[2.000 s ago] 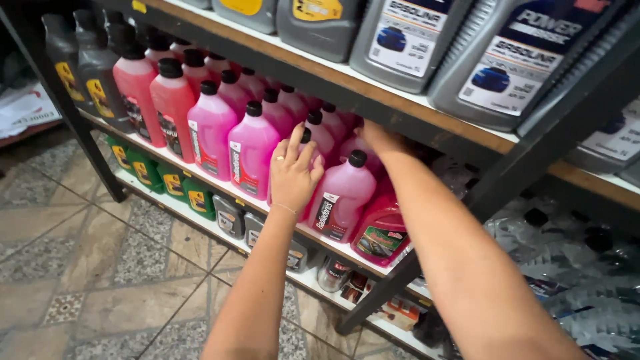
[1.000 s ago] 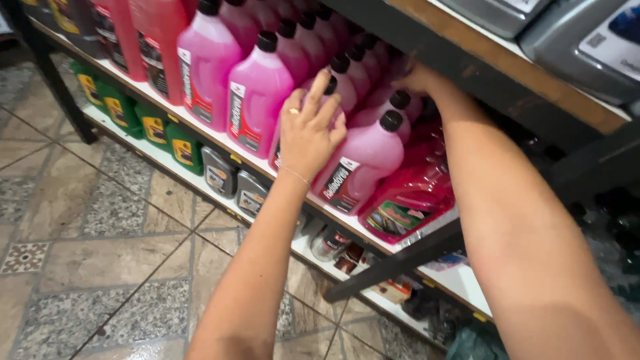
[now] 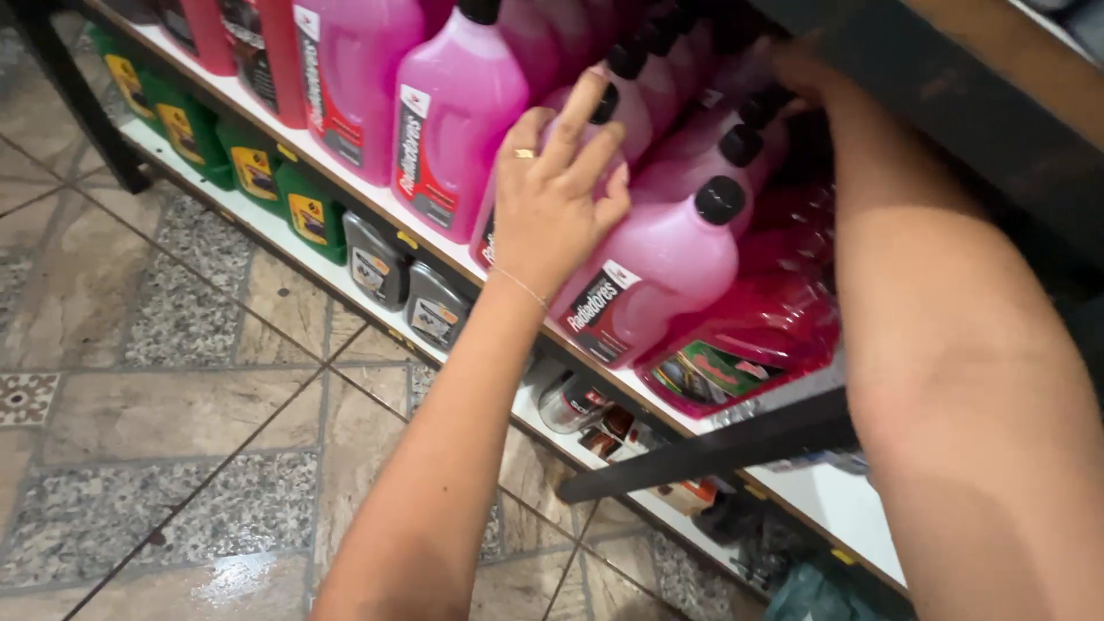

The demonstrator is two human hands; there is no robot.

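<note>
My left hand [image 3: 556,185], with a ring and a thin bracelet, rests over a pink radiator-fluid bottle in the front row, its fingers spread near the black cap [image 3: 606,103]. Reaching deep over the bottles at the right, my right hand [image 3: 789,73] is blurred and partly in shadow beside the rear black caps; what its fingers touch is not clear. Between my arms a pink bottle [image 3: 655,276] with a black cap leans at the shelf's front. Right of it lies a dark-red bottle [image 3: 742,345]. Another pink bottle [image 3: 461,121] stands left of my left hand.
A black metal upright [image 3: 707,448] crosses below the red bottle. The upper shelf's dark edge [image 3: 949,78] hangs above my right arm. Green bottles [image 3: 306,207] and grey bottles [image 3: 375,259] line the lower shelf. A tiled floor [image 3: 172,414] lies at the left.
The view has moved closer to the bottles. My right hand remains reaching toward the back, and my left hand remains over the front-row bottle.
</note>
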